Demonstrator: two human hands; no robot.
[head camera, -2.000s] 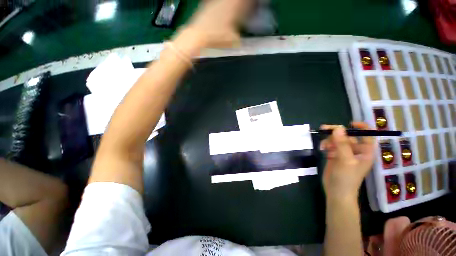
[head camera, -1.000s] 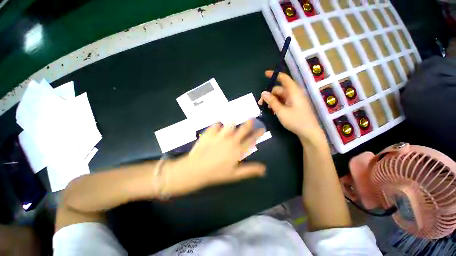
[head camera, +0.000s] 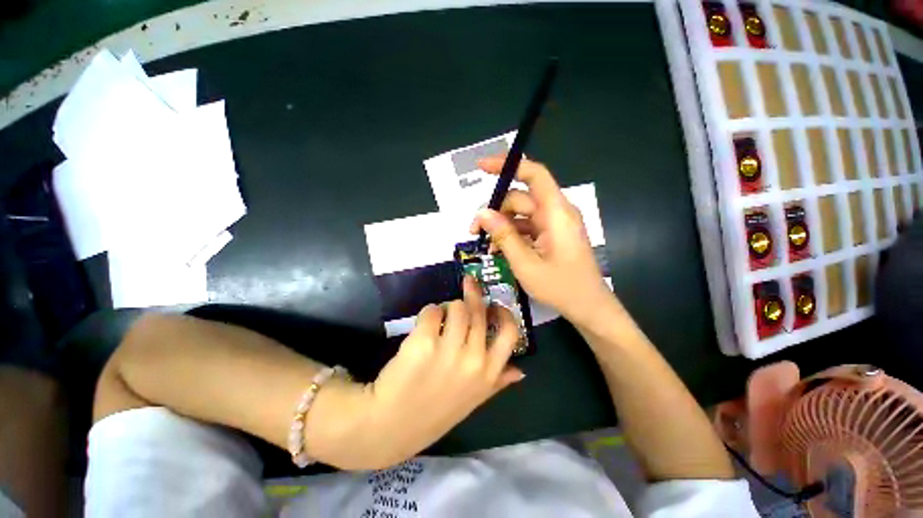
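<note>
An open phone unit (head camera: 495, 271) with a green and silver board lies on the white paper strips (head camera: 405, 243) and the dark band (head camera: 420, 291). My left hand (head camera: 450, 354) is on its lower part, fingers over the board, hiding much of it. My right hand (head camera: 541, 238) holds a thin black tweezer-like tool (head camera: 526, 126), tilted, its lower end at the phone's top edge. The tip is too small to make out. A label sheet (head camera: 445, 178) with a grey printed block lies just above the phone, partly behind my right fingers.
Loose white paper sheets (head camera: 147, 192) are fanned at the left, beside a dark object (head camera: 35, 233). A white foam tray (head camera: 717, 192) with several red parts stands at the right. A pink fan (head camera: 855, 425) is at the lower right. The worn white rail (head camera: 218, 27) runs along the top left.
The phone unit now shows clearly under my left hand, which has settled from a blur. My right hand has moved in over the work, bringing the tool to the phone's top. The view has shifted.
</note>
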